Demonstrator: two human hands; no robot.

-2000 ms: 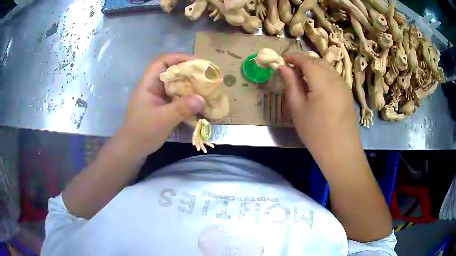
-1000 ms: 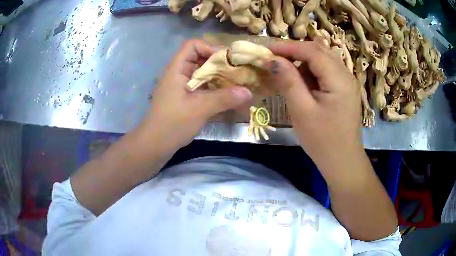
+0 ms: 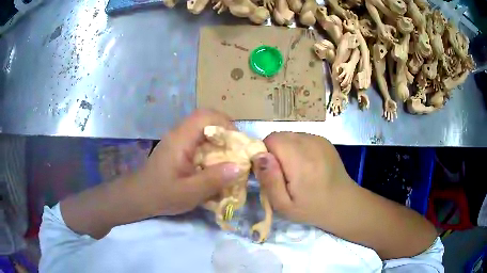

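My left hand (image 3: 187, 170) holds a tan torso (image 3: 229, 152) over my lap, below the bench edge. One arm on the torso hangs down and has a yellow ring (image 3: 228, 212) at its hand. My right hand (image 3: 293, 168) presses at the torso's shoulder on the right, its fingers closed on the top of a second tan arm (image 3: 264, 216) that hangs down. The shoulder joint is hidden by my fingers. A green dish (image 3: 266, 61) lies on the stained cardboard mat (image 3: 219, 85).
A large heap of loose tan arms (image 3: 400, 58) covers the right and back of the metal bench (image 3: 128, 69). A blue-edged flat box (image 3: 133, 4) is cut off at the top left. Blue bins (image 3: 422, 176) and a red stool-like thing (image 3: 454, 208) are below the bench at right.
The right hand brought the loose arm from the green dish to the torso's shoulder. Both hands then moved down off the bench to my lap, uncovering the dish and mat.
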